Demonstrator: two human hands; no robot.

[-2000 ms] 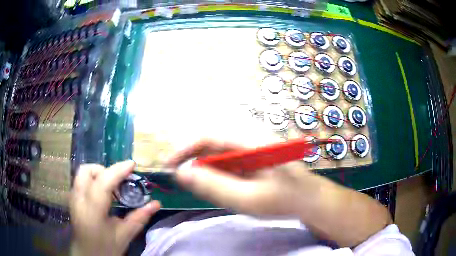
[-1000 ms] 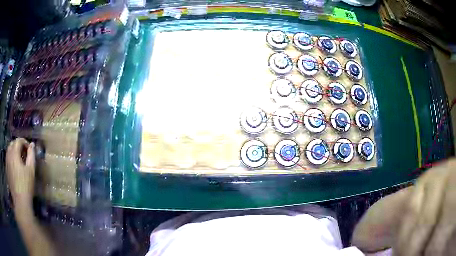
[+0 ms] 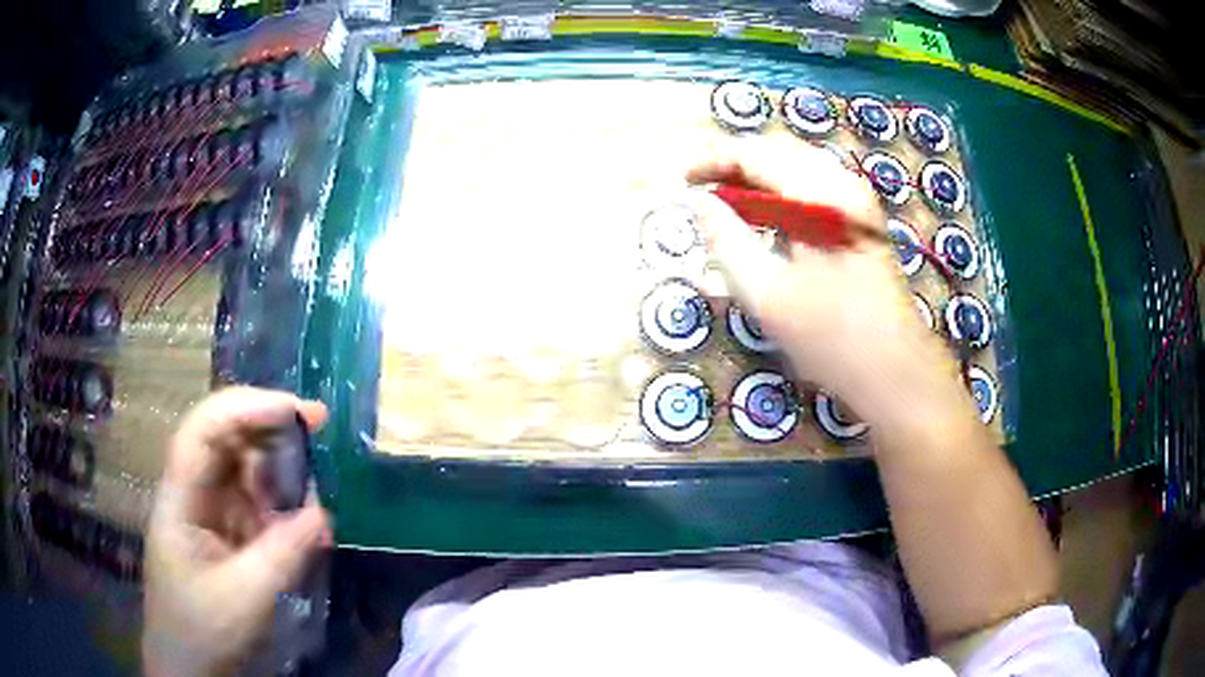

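My left hand (image 3: 231,529) holds a dark-rimmed speaker driver (image 3: 282,463) by its edges, seen nearly side-on, at the lower left beside the tray. My right hand (image 3: 806,251) is over the middle blister tray (image 3: 502,430) and holds the red test probe (image 3: 786,216). Its fingertips are near the second row, and whether they also touch a driver is unclear. Silver-backed drivers (image 3: 678,318) with thin red wires stand in rows in the tray's right part. My right hand and forearm hide several of them. Strong glare whitens the tray's left part.
The left blister tray (image 3: 146,351) holds rows of dark drivers with red wires. The green mat (image 3: 1057,344) has yellow tape. Brown cardboard sheets (image 3: 1097,60) are at the far right. A thin red wire (image 3: 1169,351) hangs at the right.
My left hand has come from the left tray toward me with a driver. My right hand has moved from the lower right to over the tray. Another driver shows in the third row.
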